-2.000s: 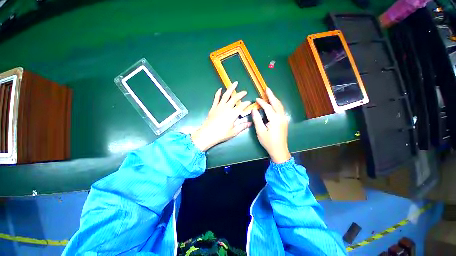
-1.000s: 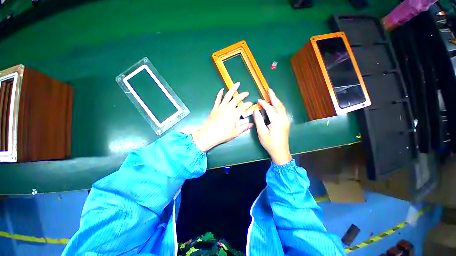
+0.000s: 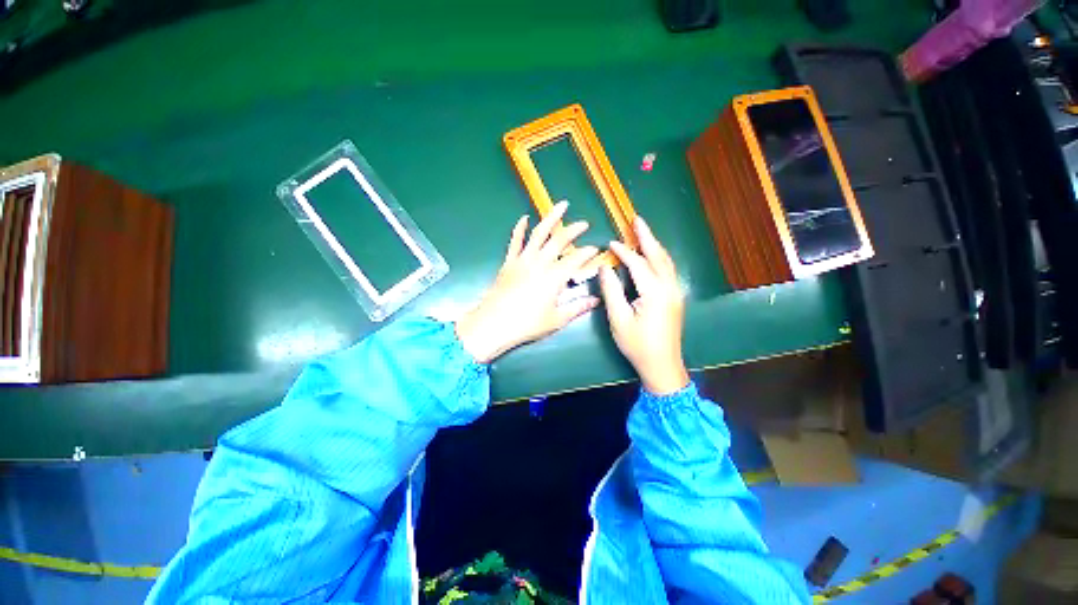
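An orange frame fixture [image 3: 570,177] lies on the green bench in front of me, tilted, its window showing dark green. My left hand [image 3: 532,287] rests over its lower left edge, fingers spread. My right hand [image 3: 647,304] is at its lower right corner, fingertips on the frame. The fingers cover the frame's near end, and I cannot tell whether they grip it or what lies under them. A clear plate with a white border [image 3: 363,231] lies alone to the left.
A stack of empty frames [image 3: 112,272] stands at far left. A stack of loaded frames [image 3: 739,195] with a glossy black top stands at right, beside a black compartment tray [image 3: 916,248]. A small red-pink piece [image 3: 648,162] lies between frame and stack. The bench's front edge [image 3: 532,390] is near.
The bench items have shifted very slightly in the view. Both hands stay at the frame's near end, with only slight finger movement.
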